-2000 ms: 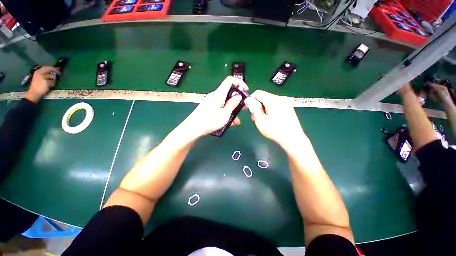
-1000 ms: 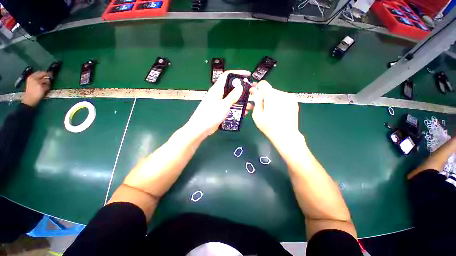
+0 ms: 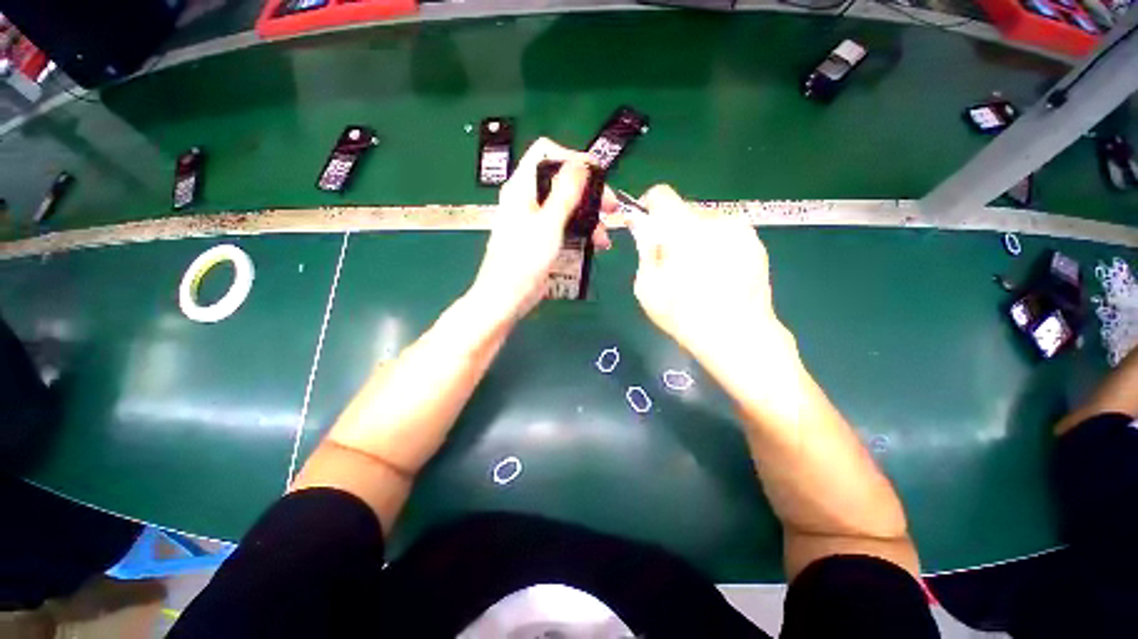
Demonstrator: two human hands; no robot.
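My left hand (image 3: pixel 530 231) holds a black keypad handset (image 3: pixel 569 265) above the metal edge strip, its keypad end pointing down toward me. The thumb covers part of the upper body. My right hand (image 3: pixel 674 243) is at the handset's upper right side, with a thin metallic tool, perhaps tweezers (image 3: pixel 628 200), in its fingertips; most of the tool is hidden. Several white rings lie on the green bench below my hands, one of them near the middle (image 3: pixel 639 399) and another nearer me (image 3: pixel 505 471).
Several handsets lie spaced on the green belt (image 3: pixel 346 159). A tape roll (image 3: pixel 217 283) lies at left. A grey post (image 3: pixel 998 150) stands at right. Dark handsets (image 3: pixel 1046 322) and a white ring heap (image 3: pixel 1117 312) lie by a neighbour's arm (image 3: pixel 1104 397). Red trays (image 3: pixel 337 15) are beyond the belt.
The belt handsets have shifted left. The view has tilted and turned slightly. The held handset has turned in my left hand, and the thin tool now shows. The left neighbour's hand is gone from the belt.
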